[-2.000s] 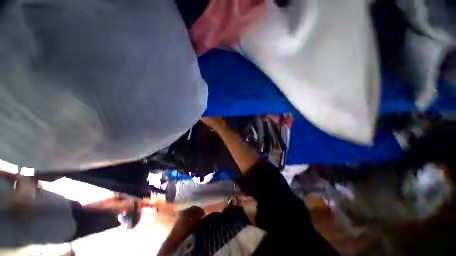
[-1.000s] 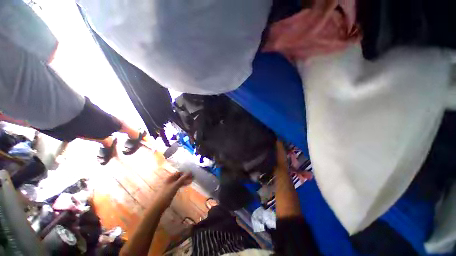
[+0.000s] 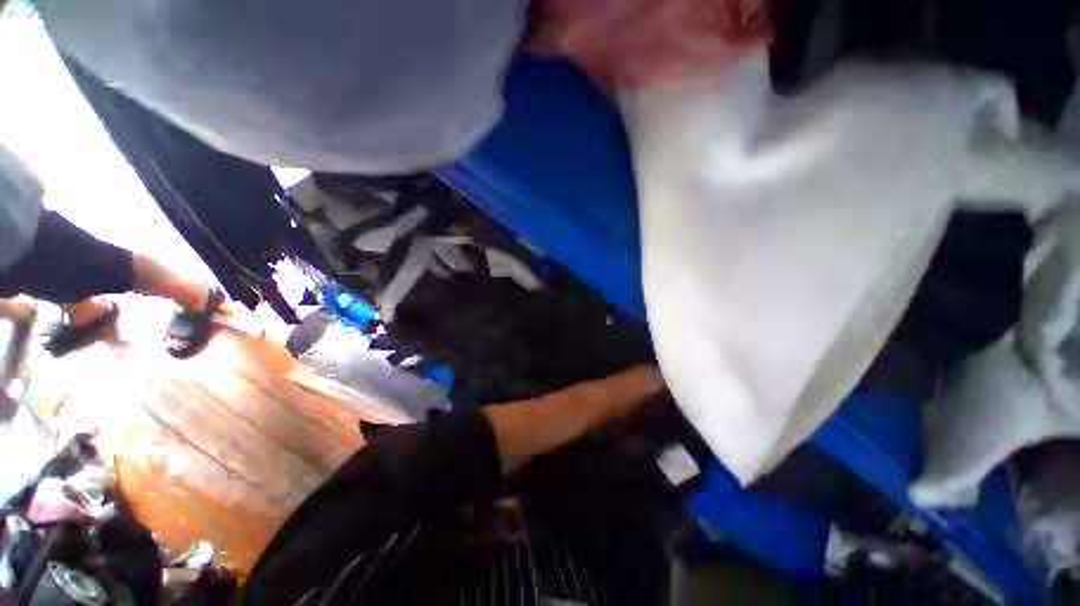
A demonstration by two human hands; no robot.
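Observation:
A heap of dark fabric, apparently cut-piece bundles [image 3: 486,326], lies on the blue shelf [image 3: 574,184], with grey and white pieces on its upper left part. My left arm, in a black sleeve, crosses from the lower left over the front of the heap. My left hand [image 3: 643,381] reaches into shadow by the tip of a hanging white sack; its fingers are hidden, so its grip cannot be told. My right hand is not visible. A small white patch shows below my left hand.
A large grey-white sack [image 3: 320,83] bulges overhead, and the white sack [image 3: 770,260] hangs at right. An orange-brown floor [image 3: 225,414] lies left, with another person's feet [image 3: 190,314] on it. Loose cloth [image 3: 77,497] piles at lower left. My striped apron [image 3: 474,568] shows below.
My left hand has moved from above the floor rightwards across the dark fabric. My right arm has gone out of sight. More grey and white pieces show on the heap, and the view has shifted.

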